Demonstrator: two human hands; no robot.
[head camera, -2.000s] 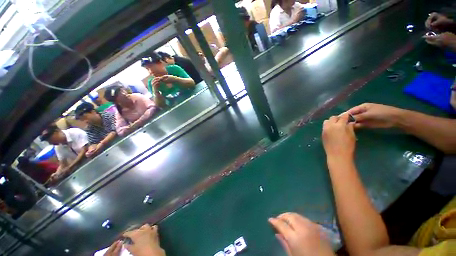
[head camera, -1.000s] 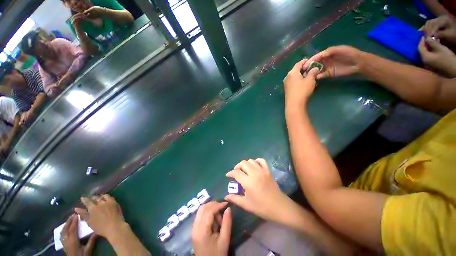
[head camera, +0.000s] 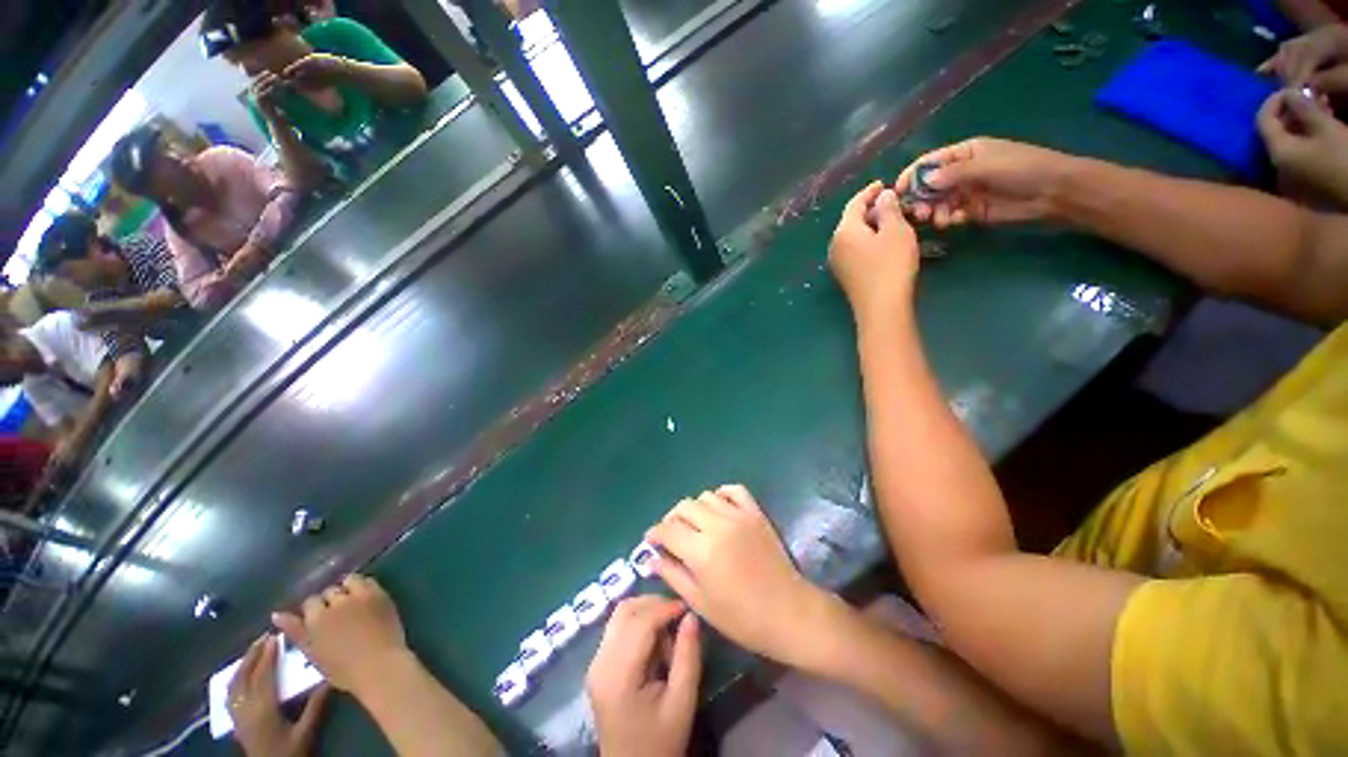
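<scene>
Small white square modules (head camera: 562, 623) with dark centres lie in a slanting row on the green bench top, at the lower middle. My right hand (head camera: 732, 569) is at the row's upper right end, with its fingertips around the end module (head camera: 646, 559), partly covering it. My left hand (head camera: 643, 677) is just below the row, cut off by the bottom edge. Its thumb and curled fingers are apart, and I see nothing clearly held. A tiny white scrap (head camera: 670, 425) lies above my hands on the green top.
A left neighbour's hands (head camera: 355, 633) are at a white tray (head camera: 225, 698). A right neighbour in yellow (head camera: 1257, 547) holds a small dark part (head camera: 927, 181). A blue mat (head camera: 1183, 101) lies beyond. The dark conveyor belt (head camera: 444, 355) carries small units; a green post (head camera: 628, 126) stands beside it.
The view has tilted down since the first frame. My right hand has moved left, bringing the module it held to the row's end. My left hand has come into view and stays below the row.
</scene>
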